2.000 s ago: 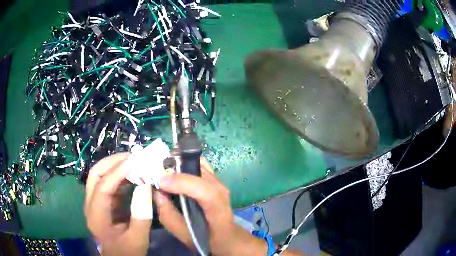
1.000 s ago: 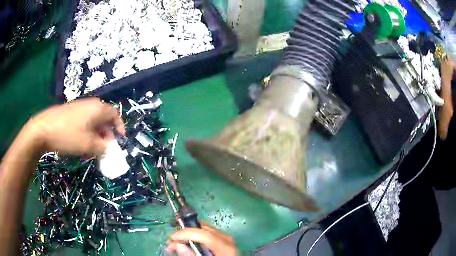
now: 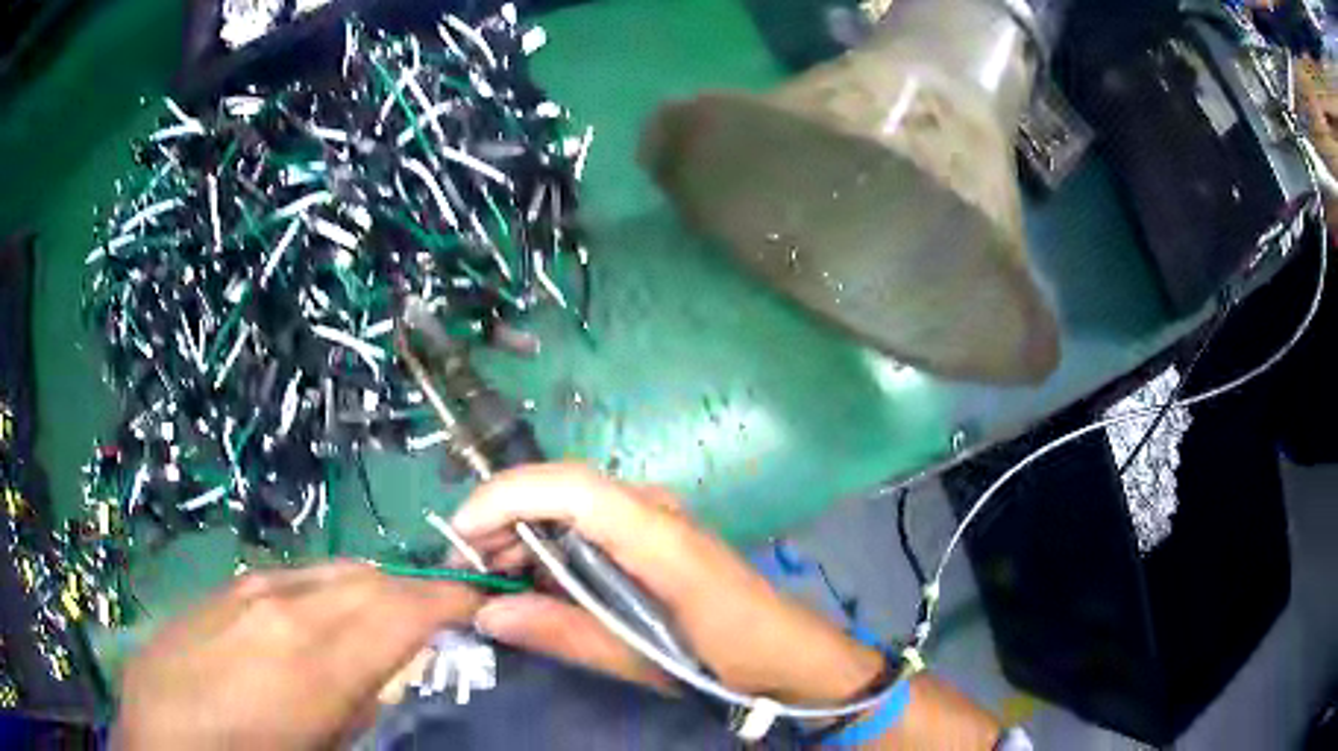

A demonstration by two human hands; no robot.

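My left hand [image 3: 272, 660], blurred, is at the lower left; its lower edge is cut off. A white plastic housing [image 3: 458, 668] shows at its fingertips, partly hidden. My right hand [image 3: 602, 550] holds the soldering iron [image 3: 609, 594] like a pen, its tip pointing up-left over the pile of wire leads [image 3: 316, 279]. A thin tube runs along the iron. A green wire [image 3: 426, 572] and a short white one stretch between my hands, their ends at my right fingertips. The two hands are close together, and the exact grip on the wires is blurred.
The fume extraction hood [image 3: 866, 235] opens over the green mat [image 3: 690, 396] at upper right. Yellow wired clusters [image 3: 66, 587] lie at far left. The black tray's edge [image 3: 279, 52] shows at the top. Black boxes [image 3: 1130, 572] and a white cable are at right.
My left hand has come back from the pile to beside my right hand, with the housing now low between them. The iron has moved left. A green wire now spans the hands.
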